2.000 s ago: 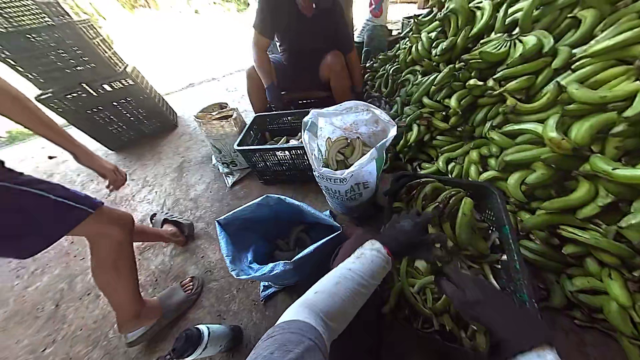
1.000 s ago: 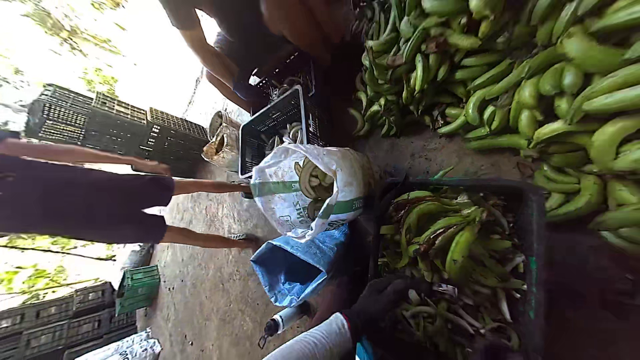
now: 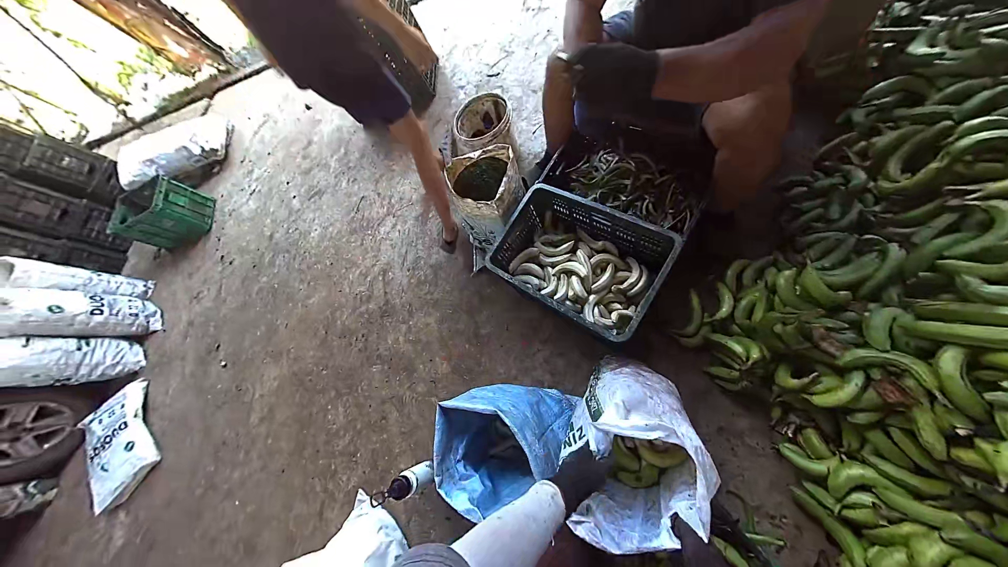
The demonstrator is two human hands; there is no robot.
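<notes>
My left hand (image 3: 581,477), in a dark glove below a white sleeve, grips the left rim of a white woven plastic sack (image 3: 642,402). At the bottom edge, my gloved right hand (image 3: 694,545) is partly cut off and holds the sack's right rim. The sack tilts toward me, with green-yellow plantains (image 3: 647,463) inside its mouth. Against its left side stands a blue sack (image 3: 465,441), mouth open, its contents dim. A black crate (image 3: 504,272) of peeled plantains (image 3: 583,272) sits farther forward. My fingers are dark and not distinct.
A large heap of green plantains (image 3: 890,346) lies at right. A seated person (image 3: 748,71) in dark gloves is behind a crate of peelings (image 3: 630,185); another person (image 3: 339,63) stands at upper left. A bottle (image 3: 411,480), a bucket (image 3: 482,118), an open sack (image 3: 484,185) and a green crate (image 3: 169,213) are around.
My hands have left the crate of green plantains and are now at the white sack, whose mouth has tipped toward me. The view has swung strongly.
</notes>
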